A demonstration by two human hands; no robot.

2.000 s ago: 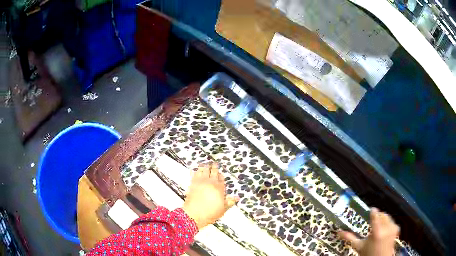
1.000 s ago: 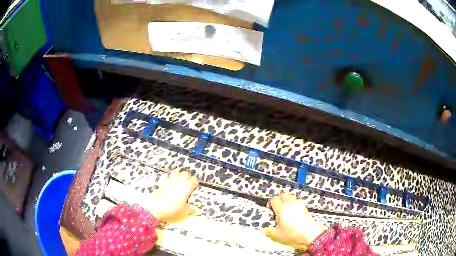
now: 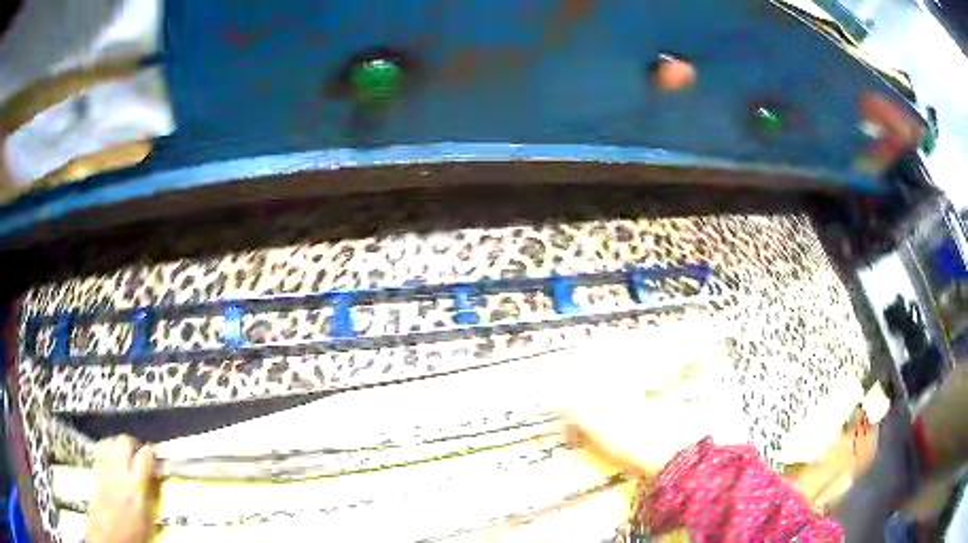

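Observation:
The long dark-blue ladder-like die (image 3: pixel 342 315) lies flat on the leopard-print material (image 3: pixel 446 252), across the press bed. In front of it is a wide pale sheet or strip face (image 3: pixel 425 401), with layered edges along its near side. A dark gap shows at its far left. My left hand (image 3: pixel 122 493) is at the lower left, fingers closed around the left end of the layered strips. My right hand (image 3: pixel 607 443), blurred, has its fingers curled on their near edge, right of the middle. Its underside is hidden. More pale bands lie nearest me.
The blue press beam (image 3: pixel 510 95) crosses above the bed, with green knobs (image 3: pixel 377 77) and an orange-red knob (image 3: pixel 674 72). Papers (image 3: pixel 90 117) hang at left. A sliver of blue tub (image 3: pixel 15 518) shows at lower left. A blurred tan shape at lower right is unclear.
The view has swung right. The hands are farther apart, and my left hand is at the strips' left end. A wide pale face now shows where spotted material lay before the die.

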